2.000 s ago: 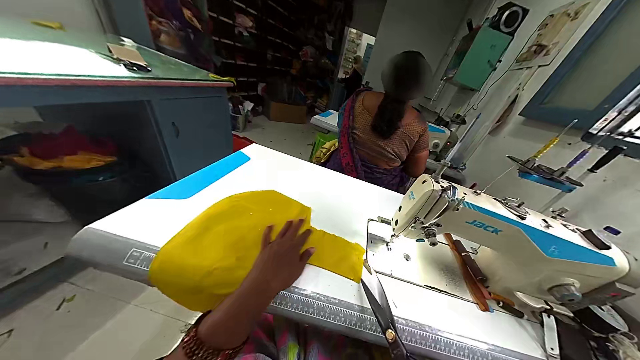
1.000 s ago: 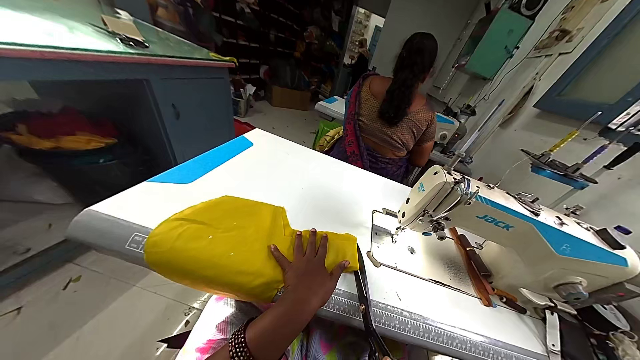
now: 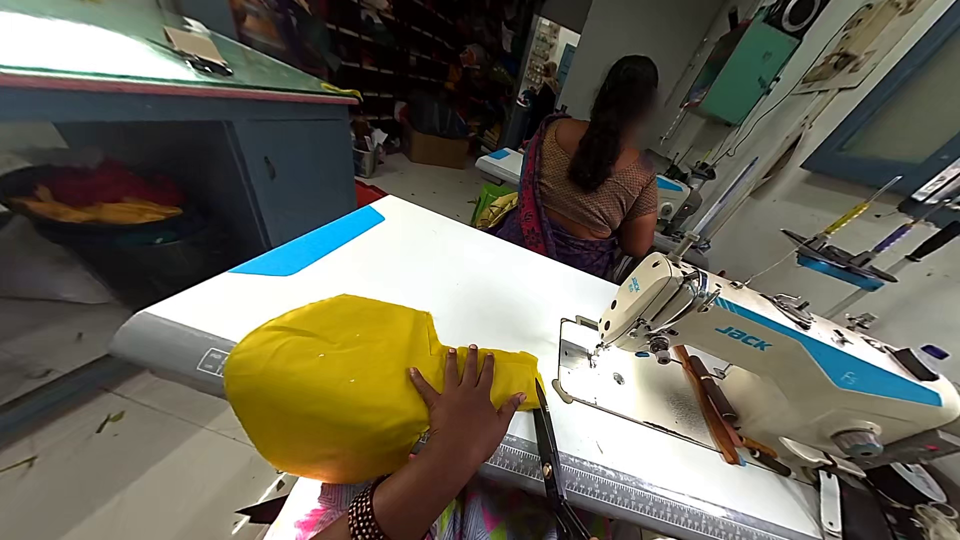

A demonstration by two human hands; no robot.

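A yellow cloth piece [image 3: 330,375], broad and rounded at the left with a narrow strip at the right, lies on the white sewing table [image 3: 465,262]. My left hand [image 3: 469,412] rests flat on the strip, palm down, fingers spread. Black-handled scissors [image 3: 548,457] cross the table's front edge, tips at the cloth's right end and blades nearly together; their handles meet the bottom edge of the view. My right hand cannot be made out there. Just right of the cloth are the needle area and plate of the Jack sewing machine [image 3: 750,337].
Brown-handled tools [image 3: 709,405] lie under the machine arm. Thread spools on a stand [image 3: 840,259] are at the right. A person [image 3: 600,165] sits ahead, back turned, at another machine. At the left are a glass-topped counter [image 3: 247,82] and a tub of cloth [image 3: 97,217].
My left hand has moved right along the cloth onto its narrow strip. The scissor blades, apart two seconds ago, are now nearly together at the strip's end.
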